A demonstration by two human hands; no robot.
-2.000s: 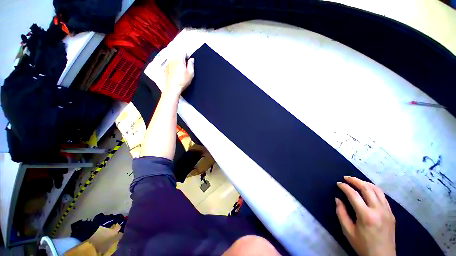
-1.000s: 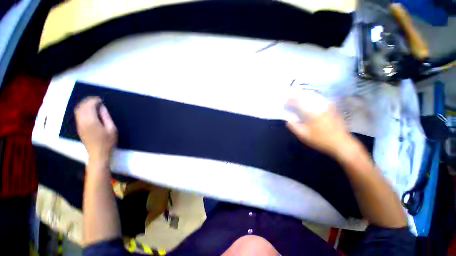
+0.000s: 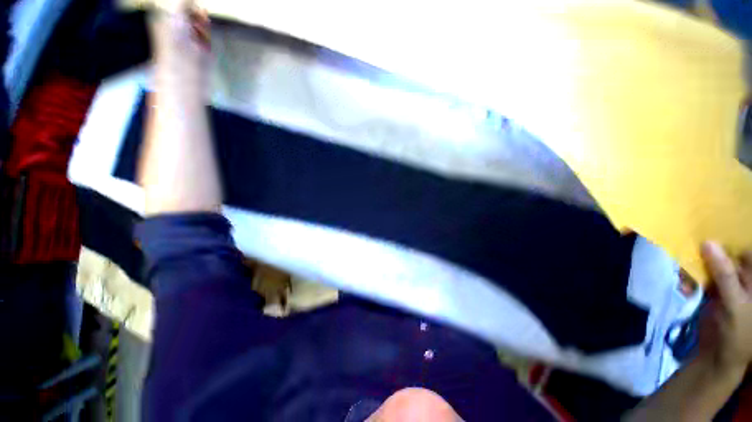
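Note:
The long yellow-tan card template is held raised over the far side of the white-covered board, its left part white with glare. My left hand is at its far left end, blurred and cut by the top edge. My right hand grips its lower right edge, partly cut by the right edge of the view. A black fabric piece lies flat along the board below the template, wider at the right end. My left forearm hides part of its left end.
Red crates stand at the left. Black fabric hangs at the near left edge over a pale carton. Dark scissor handles show at the right, partly hidden. Yellow-black floor tape is at lower left.
The template has come into view, held in both hands. Both hands have left the black piece; the left moved up, the right moved right and down. The template now covers the far pile and iron area.

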